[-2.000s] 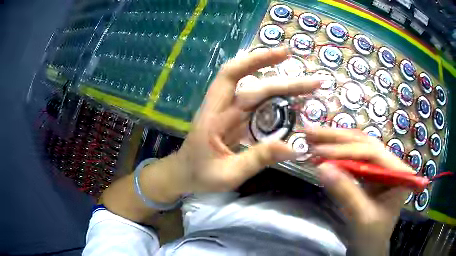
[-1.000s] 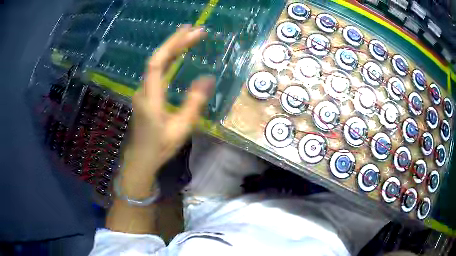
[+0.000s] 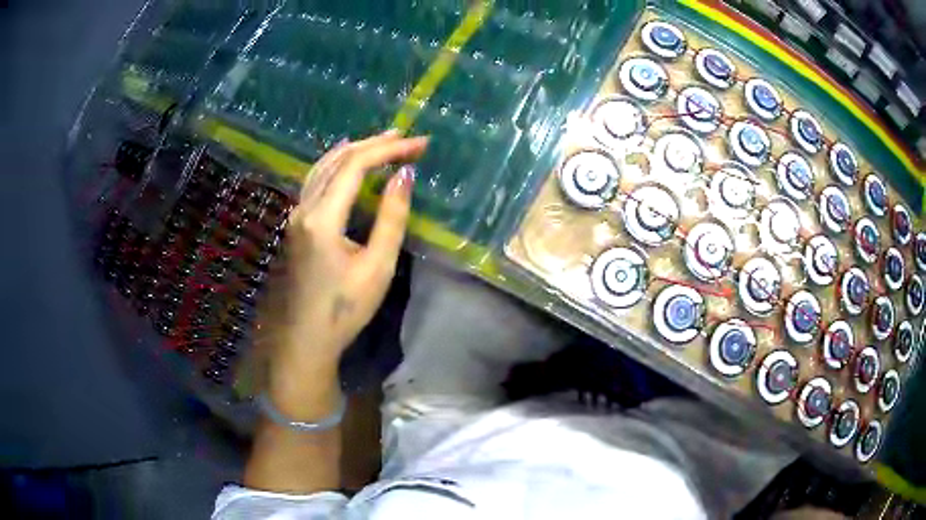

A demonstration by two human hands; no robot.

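A clear tray (image 3: 609,327) with round pockets over tan backing lies in front of me, tilted in the view. Rows of round speaker units (image 3: 677,312) sit in it, each with a pale ring, a blue-grey or pale centre and thin red wires. Its near left corner shows tan with no unit. My left hand (image 3: 343,254) is left of the tray, over the near edge of the green mat, thumb and fingers apart, holding nothing. It wears a pale wristband. My right hand is out of the picture.
Clear slotted trays (image 3: 305,86) lie on the green mat at the left, crossed by yellow tape (image 3: 443,69). A parts tray with dark parts and red wires (image 3: 193,274) is lower at the left. Labelled stacked trays (image 3: 851,43) stand at the far right. My white top is below.
The speaker unit held earlier has left my left hand, which moved left, away from the tray. My right hand and the red tool have gone out of view. The view has shifted slightly.
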